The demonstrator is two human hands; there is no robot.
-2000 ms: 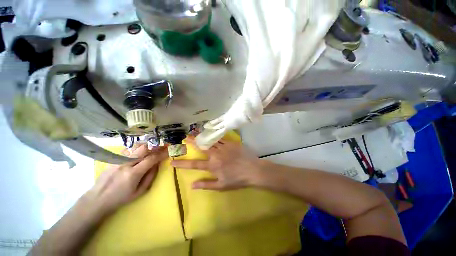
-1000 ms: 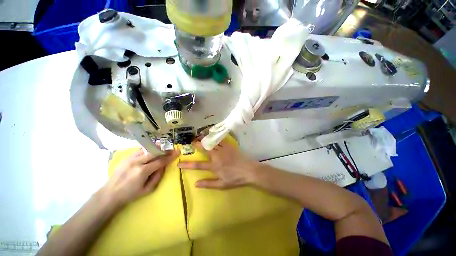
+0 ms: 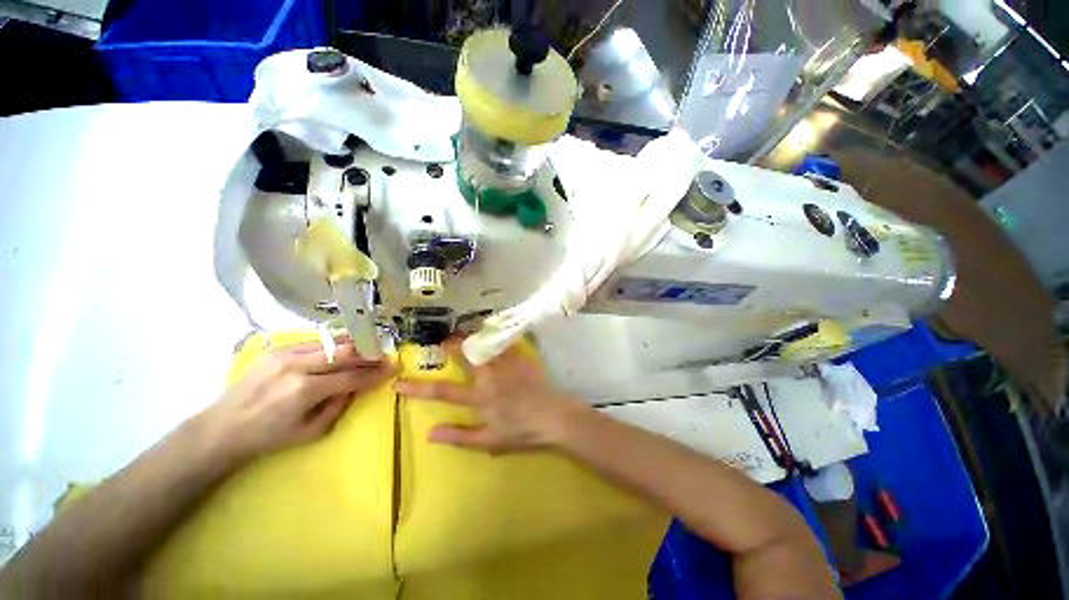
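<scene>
A bright yellow panel (image 3: 492, 510) lies on the white machine table under the sewing head and runs off the bottom of the picture. A dark centre seam line (image 3: 396, 492) runs down it from the presser foot area. My left hand (image 3: 293, 393) lies on the panel left of the line, fingers bent, fingertips by the foot; whether they pinch the material is hidden. My right hand (image 3: 498, 399) lies flat right of the line, fingers spread; its upper fingertips are partly hidden near the white cloth wrap (image 3: 586, 275). The needle cannot be made out.
The sewing machine head (image 3: 410, 217) stands over the panel, with a yellow-topped bottle (image 3: 516, 94) above. A red-and-black tool (image 3: 768, 428) lies right on the table. A blue bin (image 3: 938, 469) with red-handled items is beyond. Another blue bin (image 3: 211, 53) is behind the table.
The view has tilted up and shifted, showing more of the machine's top and the background. Both hands stay on the panel by the foot, with little visible change in pose.
</scene>
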